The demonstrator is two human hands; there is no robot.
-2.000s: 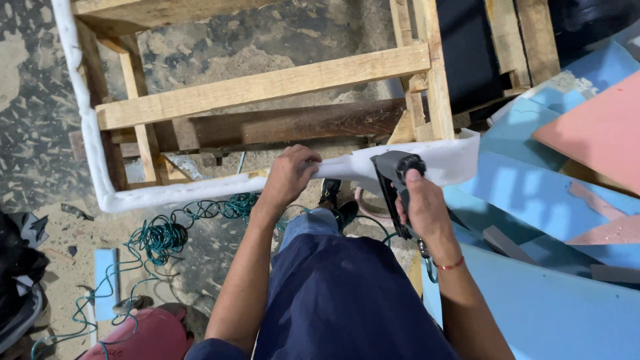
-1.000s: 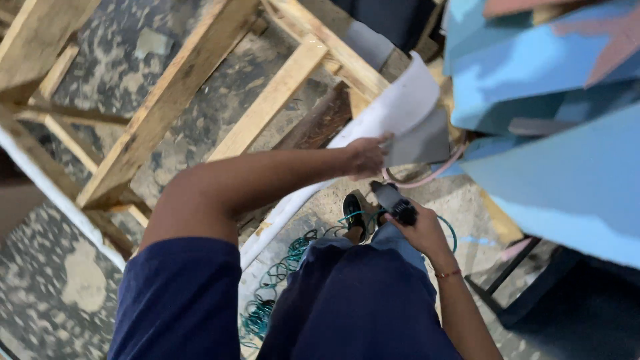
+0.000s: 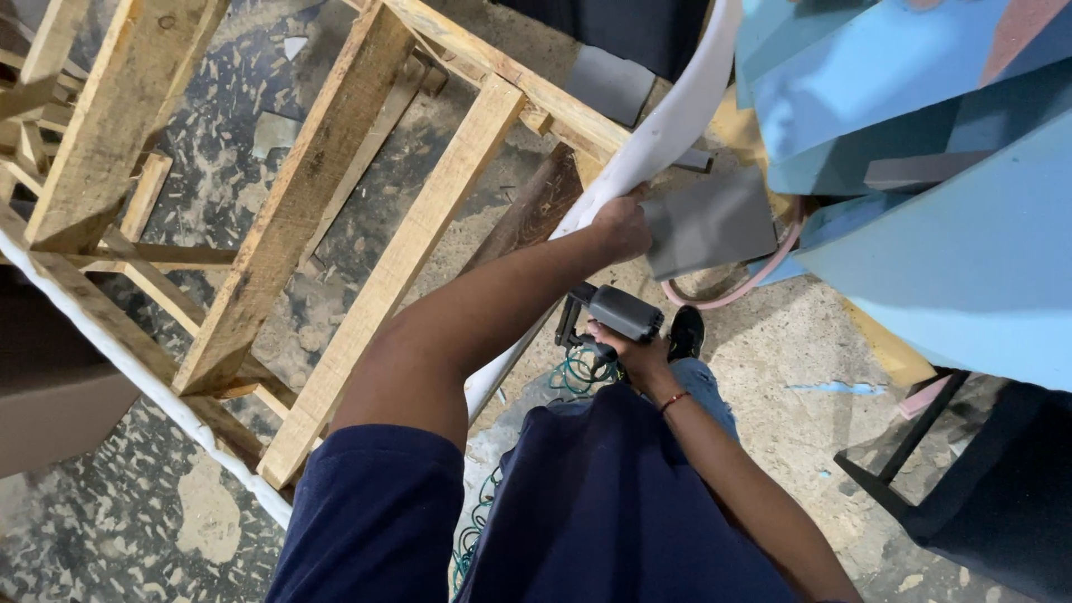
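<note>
My left hand (image 3: 621,226) is closed on a white padding strip (image 3: 670,126) at the corner of a wooden frame (image 3: 402,243); the strip's far part rises past the corner. The strip also lines the frame's outer edge at the left. In my right hand (image 3: 641,356) is a black pneumatic staple gun (image 3: 624,311), held just below the left hand and apart from the strip. My left forearm crosses over the frame's near rail and hides part of it.
Blue foam sheets (image 3: 938,251) are piled at the right, beside a grey foam piece (image 3: 712,222) and a pink hose-like strip (image 3: 741,293). A green coiled hose (image 3: 582,373) lies on the floor near my feet. A black-framed object (image 3: 963,486) stands lower right.
The view has turned strongly. The staple gun was at the padding strip two seconds ago and is now away from it, nearer my body. My left hand has moved along the strip towards the corner.
</note>
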